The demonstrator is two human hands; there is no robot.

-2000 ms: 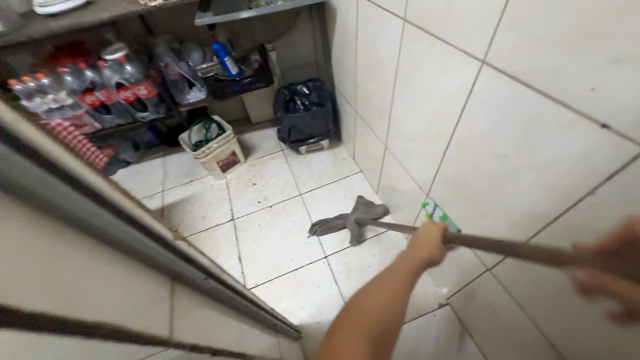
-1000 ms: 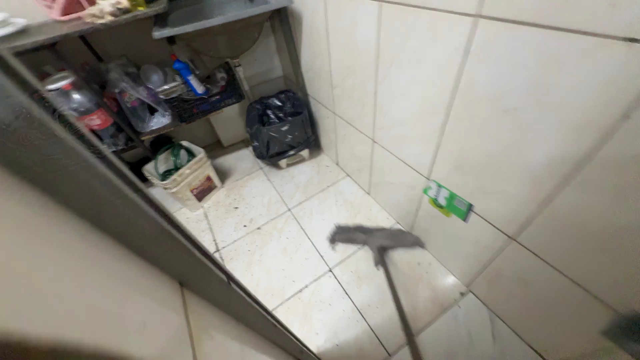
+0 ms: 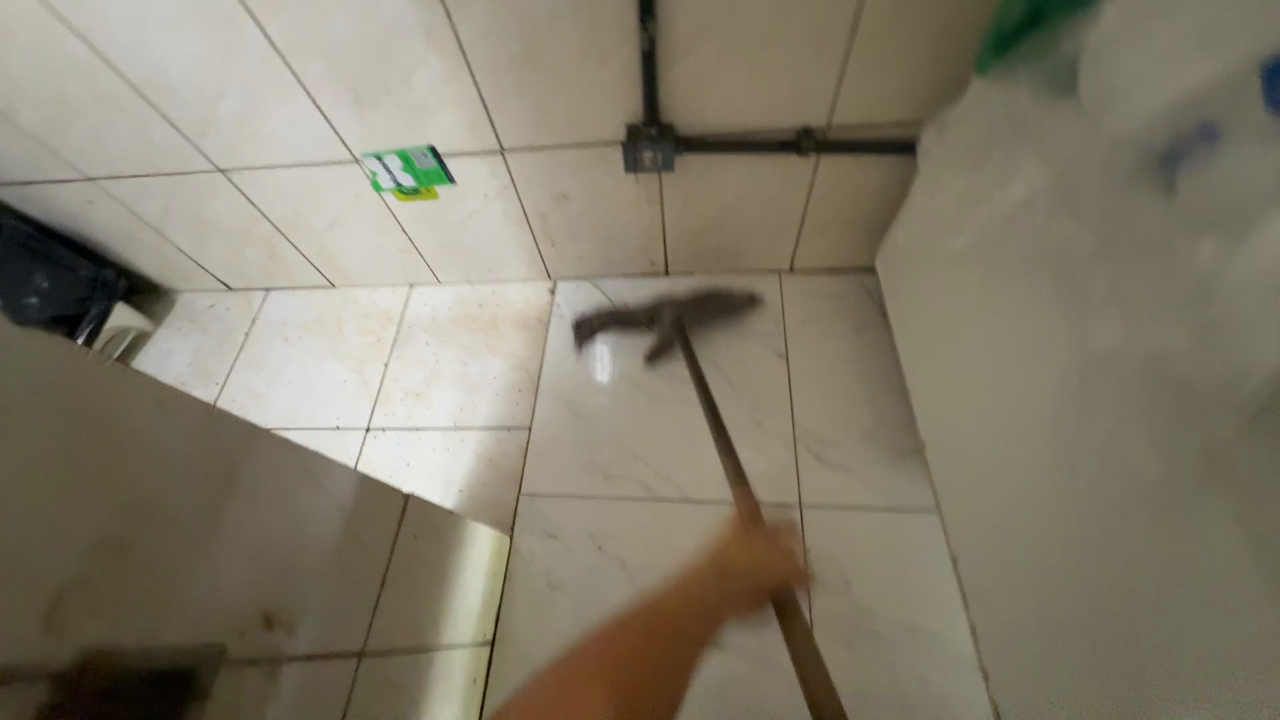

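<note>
My left hand [image 3: 762, 566], blurred, is closed around a long brown pole [image 3: 722, 440] in the lower middle of the view. At the pole's far end a dark grey cloth [image 3: 680, 310] lies draped over the head, on the marbled floor tile [image 3: 640, 430] close to the foot of the tiled wall. One flap of the cloth hangs toward me beside the pole. The pole runs out of view at the bottom edge. My right hand is not in view.
A green and white packet or sign [image 3: 408, 172] is on the tiled wall, left of a dark switch box [image 3: 649, 149] with conduits. A black bin bag [image 3: 55, 275] is at the far left. A pale surface [image 3: 1060, 400] bounds the right side; a tiled low wall [image 3: 250, 520] juts in at lower left.
The view has swung far to the right. The cloth-covered head has moved from the tiles near the bin to the marbled tiles. My right hand, seen two seconds ago, is out of view.
</note>
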